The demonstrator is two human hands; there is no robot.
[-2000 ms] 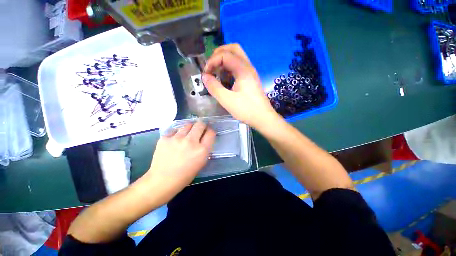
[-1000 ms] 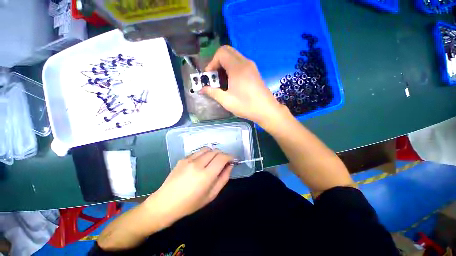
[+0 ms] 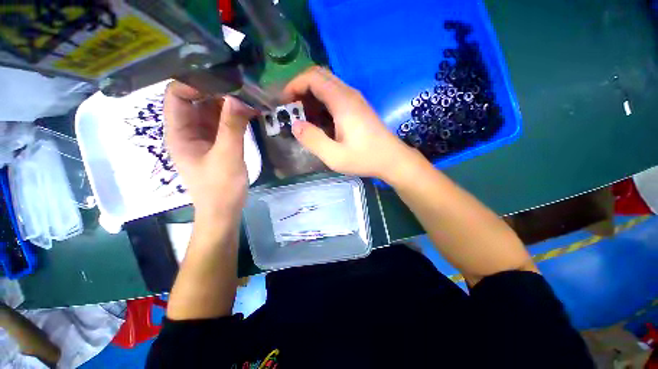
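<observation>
The silver fixture block (image 3: 274, 122) with a dark notch sits on the press base plate (image 3: 292, 157), under the ram. My right hand (image 3: 339, 130) is at the block's right side, thumb and fingertips at its edge. My left hand (image 3: 209, 137) is raised at the block's left, beside the ram tip, thumb and fingers together; whether it holds a pin cannot be seen. The clear plastic box (image 3: 261, 249) nearest my body holds several thin pins (image 3: 310, 234). Dark rings (image 3: 451, 101) lie heaped in the large blue bin (image 3: 368, 65).
The white tray (image 3: 108, 187) with pin-and-ring assemblies (image 3: 148, 130) is at the left, partly behind my left hand. The press head (image 3: 123, 43) with a yellow label hangs at upper left. A black pad (image 3: 153, 256) lies below the tray. Clear lids (image 3: 47, 194) are stacked far left.
My left hand has moved up from the clear box, where it held a thin pin, to the left side of the fixture. My right hand stays at the fixture. The whole view has shifted.
</observation>
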